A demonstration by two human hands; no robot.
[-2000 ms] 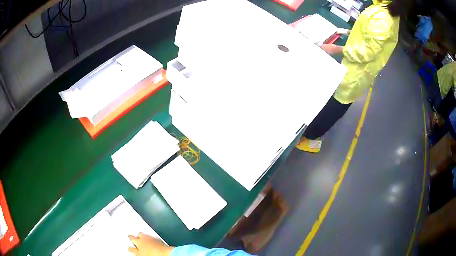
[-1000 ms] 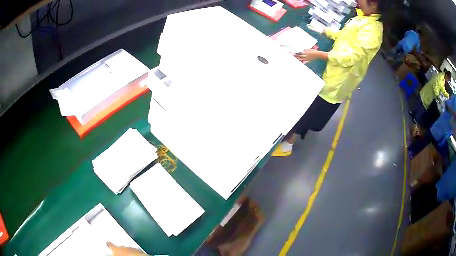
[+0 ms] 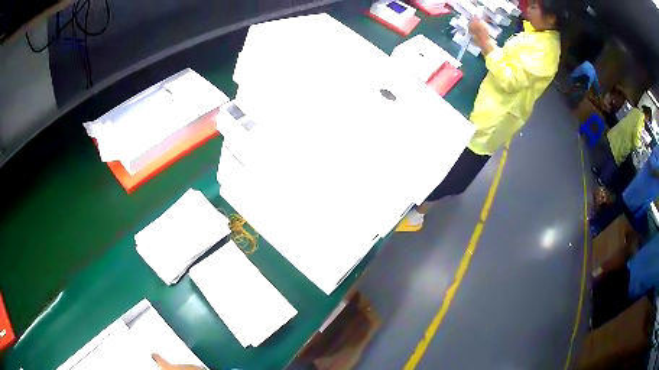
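Observation:
A white paperboard insert (image 3: 126,343) lies at the bottom left, cut off by the frame edge. Part of my right hand (image 3: 172,364) shows at the bottom edge, with a finger over the insert; the rest is cut off, so its grip is unclear. My left hand is out of the picture. Two piles of white leaflets lie beyond the insert, one nearer (image 3: 242,293) and one farther left (image 3: 182,235). Yellow-brown rubber bands (image 3: 242,233) lie beside them.
A large stack of white inserts (image 3: 339,159) fills the centre. A white open insert (image 3: 162,119) sits on a red tray (image 3: 170,157) on the green belt. Another red tray (image 3: 3,325) shows at the left edge. A person in yellow (image 3: 509,87) stands beyond the stack.
The view has shifted, and less of my right hand and its blue sleeve shows. The person in yellow has moved their hands from the nearby red tray up to the white pieces behind it.

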